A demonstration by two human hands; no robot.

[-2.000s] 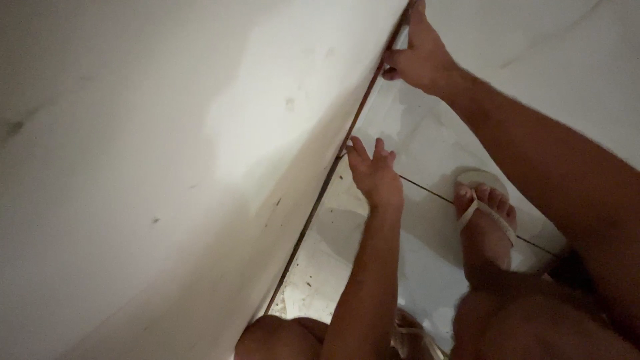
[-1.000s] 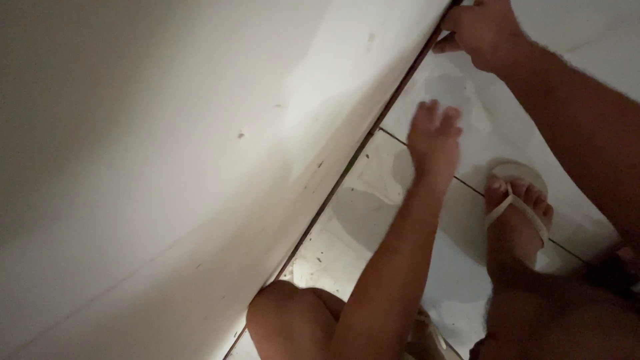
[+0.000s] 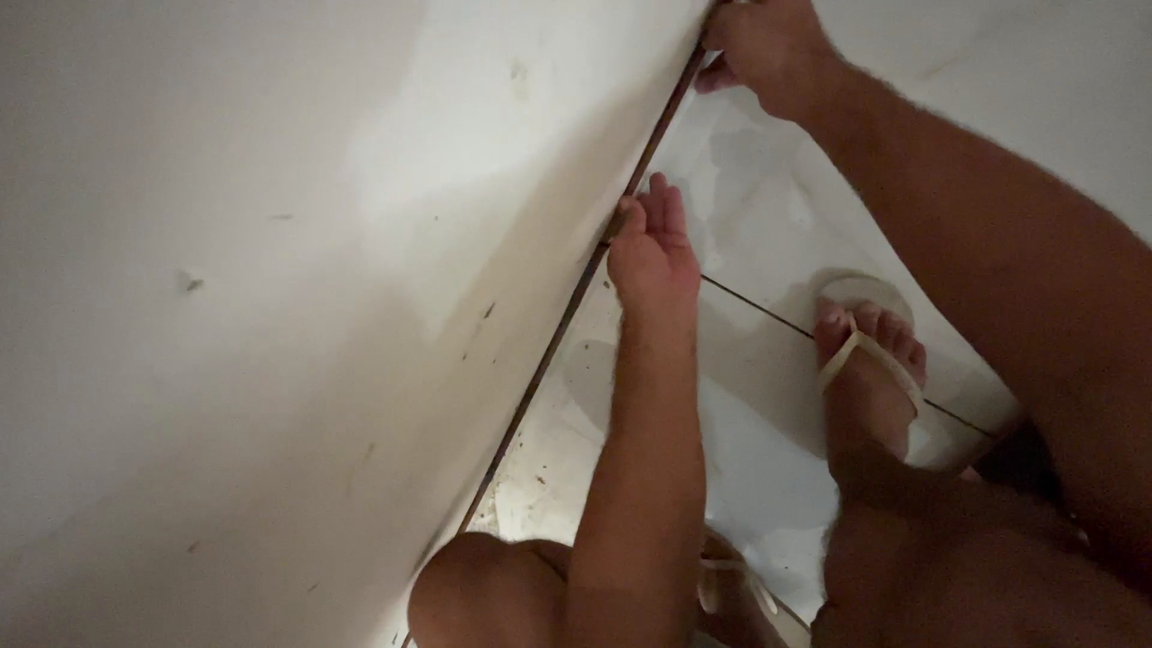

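Observation:
A thin dark brown strip (image 3: 562, 333) runs along the foot of a whitish wall (image 3: 297, 270), where it meets the tiled floor (image 3: 765, 216). My left hand (image 3: 657, 243) is at the middle of this strip, its thumb against the edge and its other fingers extended over the floor. Farther up the same line, my right hand (image 3: 774, 54) has its fingertips at the strip near the top of the view; some of them are hidden. Whether either hand grips the strip cannot be told.
My foot in a flip-flop (image 3: 868, 360) stands on the floor at the right, across a dark tile joint (image 3: 756, 306). Another sandalled foot (image 3: 733, 585) shows low in view. My knee (image 3: 490, 589) is close to the wall. Small dark specks mark wall and floor.
My left hand was off the strip, over the floor, one second ago; now its thumb is at the strip. My right hand remains at the strip's upper part. The view has shifted.

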